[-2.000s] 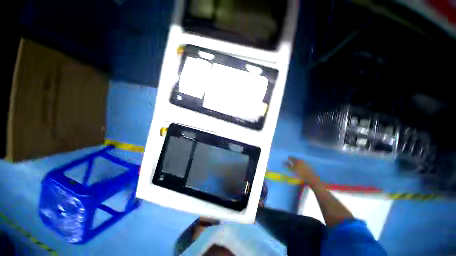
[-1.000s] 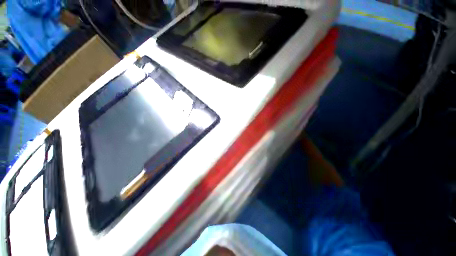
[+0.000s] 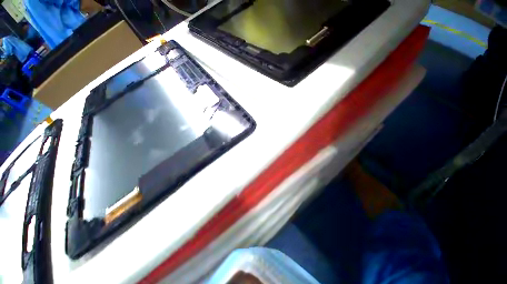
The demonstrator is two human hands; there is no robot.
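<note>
A white foam tray (image 3: 183, 199) fills the middle, tilted in view, on a stack whose edge shows a red layer (image 3: 333, 125). Its middle pocket holds a tablet screen assembly (image 3: 144, 138), silver back up in a black frame, with a gold-orange flex near its lower edge. A second assembly (image 3: 272, 25) with a yellowish reflection lies in the upper pocket, cut off by the top edge. A third (image 3: 36, 211) is cut off at left. My right hand (image 3: 369, 186) is dim beside the stack's far right side, fingers not clear. My left hand is not in view.
A brown cardboard carton (image 3: 86, 64) with a dark tray on top stands at upper left. Behind it are a person's blue clothing (image 3: 55, 19) and a blue stool (image 3: 15, 99). A pale tube curves at the top. A dark pole-like shape (image 3: 461, 161) is at right.
The view swings from looking down on the tray, floor and stool to close along the tray's side. My right arm, outstretched at first, is now dim beside the stack. The assemblies remain in their pockets.
</note>
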